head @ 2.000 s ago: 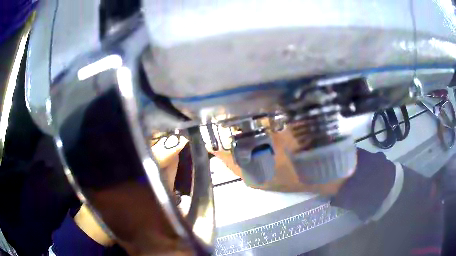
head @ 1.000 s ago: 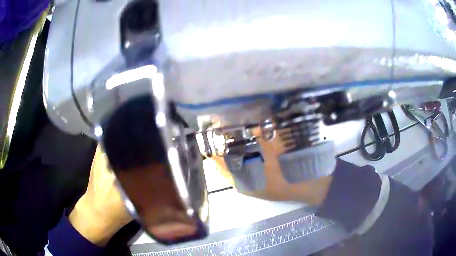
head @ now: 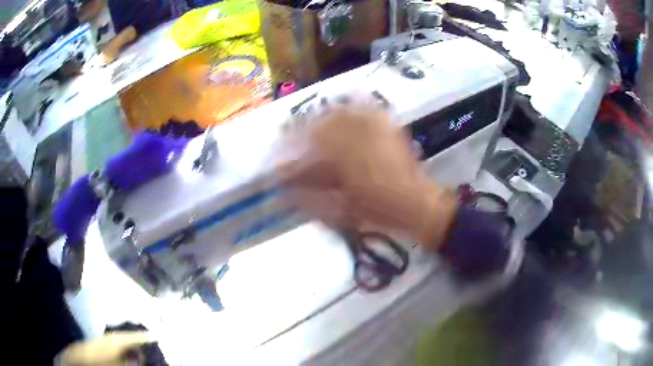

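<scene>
My right hand [head: 365, 168] is a blur in front of the middle of the white sewing machine head [head: 444, 75]; its fingers cannot be made out, nor whether it touches the head. My left hand [head: 107, 350] is at the bottom left edge, partly cut off, with small dark cloth beside its fingers; its grip cannot be told. Black cloth [head: 36, 300] fills the lower left side. The grey attachment [head: 209, 294] hangs under the head's left end. Glare hides much of the bed near the needle.
Dark-handled shears [head: 379, 261] lie on the table beneath my right wrist. A purple fluffy cloth [head: 143, 161] wraps the head's left end. The control panel [head: 458, 123] is at the head's right. An orange-yellow bag [head: 193, 89] lies behind. Another person's hand [head: 118, 44] shows at upper left.
The view has pulled back and up from the close-up of the head. My right hand has moved from behind the needle area to in front of the head. My left hand is lower, at the edge.
</scene>
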